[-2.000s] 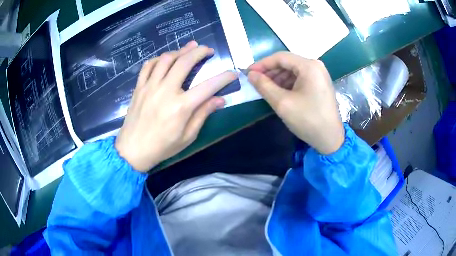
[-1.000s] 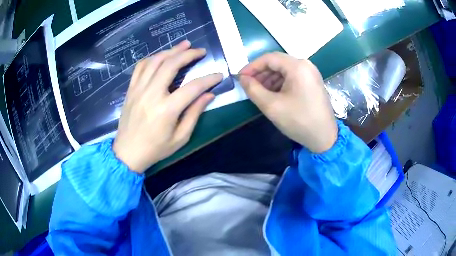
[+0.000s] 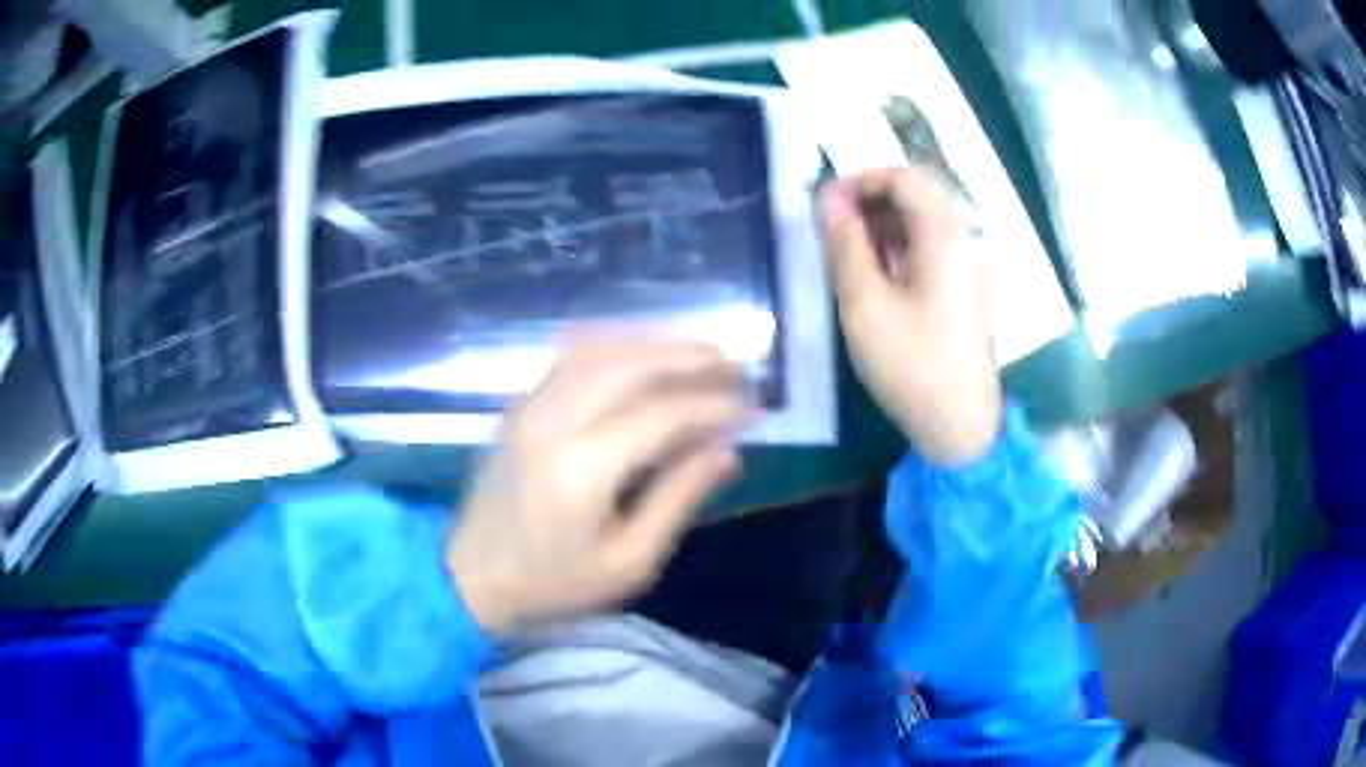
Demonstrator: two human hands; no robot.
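A glossy black tablet with film showing blurred white print lies on a white sheet in front of me, with strong glare along its lower part. My left hand is blurred over the tablet's lower edge, fingers bent and apart, with nothing seen in it. My right hand is right of the tablet, over the lower left of a white card with a small picture. Its thumb and forefinger are close together. Blur hides whether anything thin is between them.
A second black tablet lies on white at the left, with another dark panel beyond it. A glaring film stack lies right of the card. A cardboard box with crumpled clear film is below the bench edge at the right.
The view has shifted and turned. My right hand has left the tablet's lower right corner and moved up and right to the card. My left hand has moved down towards the tablet's near edge.
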